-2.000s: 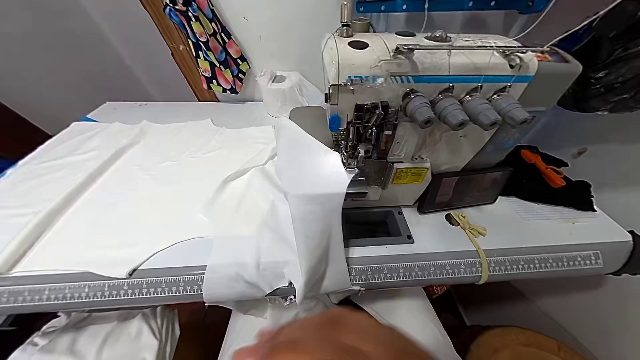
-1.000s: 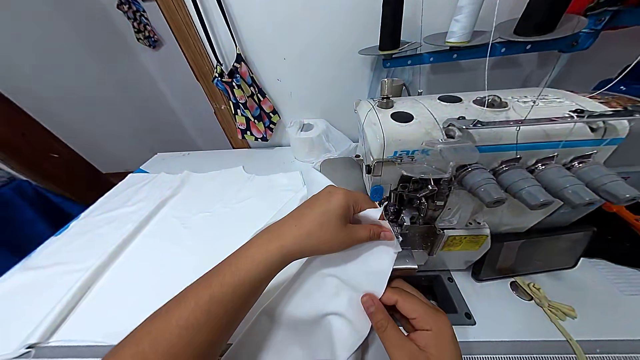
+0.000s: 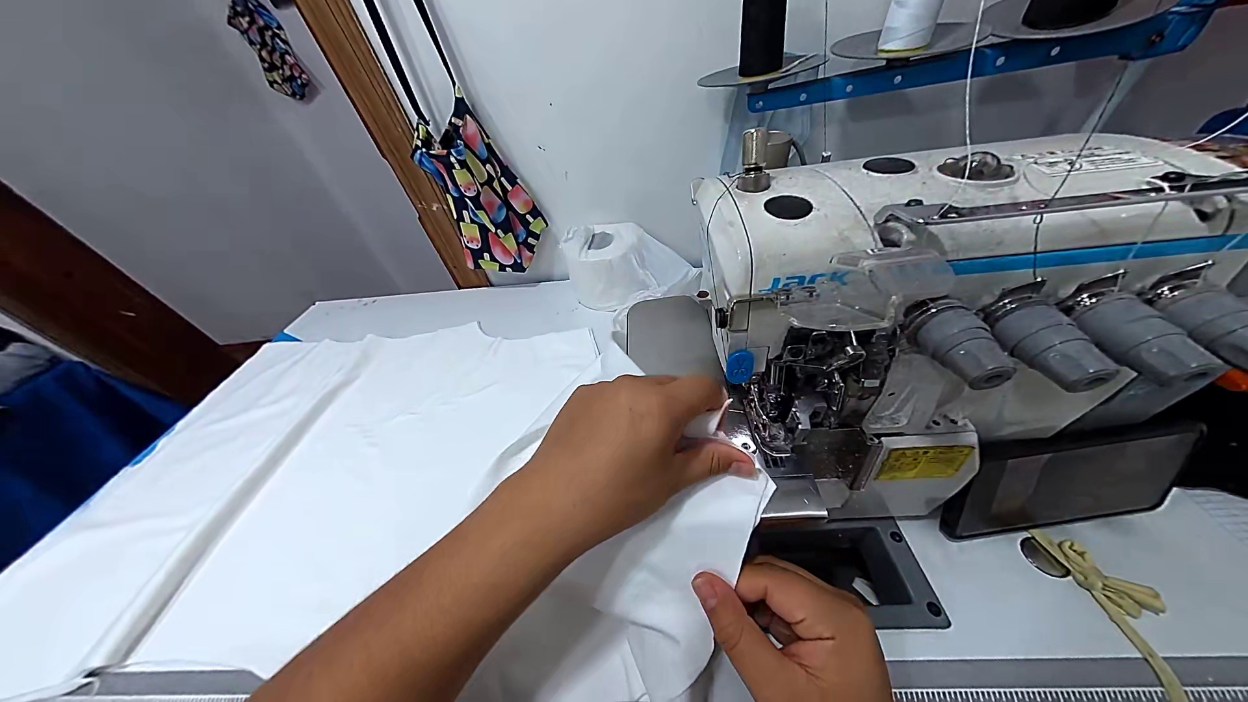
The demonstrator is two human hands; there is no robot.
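Observation:
White fabric [image 3: 673, 546] lies at the left of an overlock sewing machine [image 3: 829, 234], one edge close to its needle area and presser foot. My left hand [image 3: 634, 448] pinches the fabric's upper edge between thumb and fingers, just left of the presser foot. Lower down, my right hand [image 3: 799, 624] grips the same edge between thumb and forefinger, in front of the dark opening in the table. More white fabric [image 3: 292, 497] is spread flat over the table to the left. The fabric's underside is hidden.
A dark tablet-like device [image 3: 1072, 478] leans against the machine's base, with a knotted yellowish cord [image 3: 1102, 585] before it. A white roll in plastic [image 3: 624, 263] stands at the back. Thread cones [image 3: 762, 39] stand above. Patterned cloth [image 3: 487, 195] hangs on the wall.
Two seconds ago one blurred hand showed low in front of the fabric; now both hands hold the fabric's edge. Since one second ago their hold looks much the same. The view has shifted closer.

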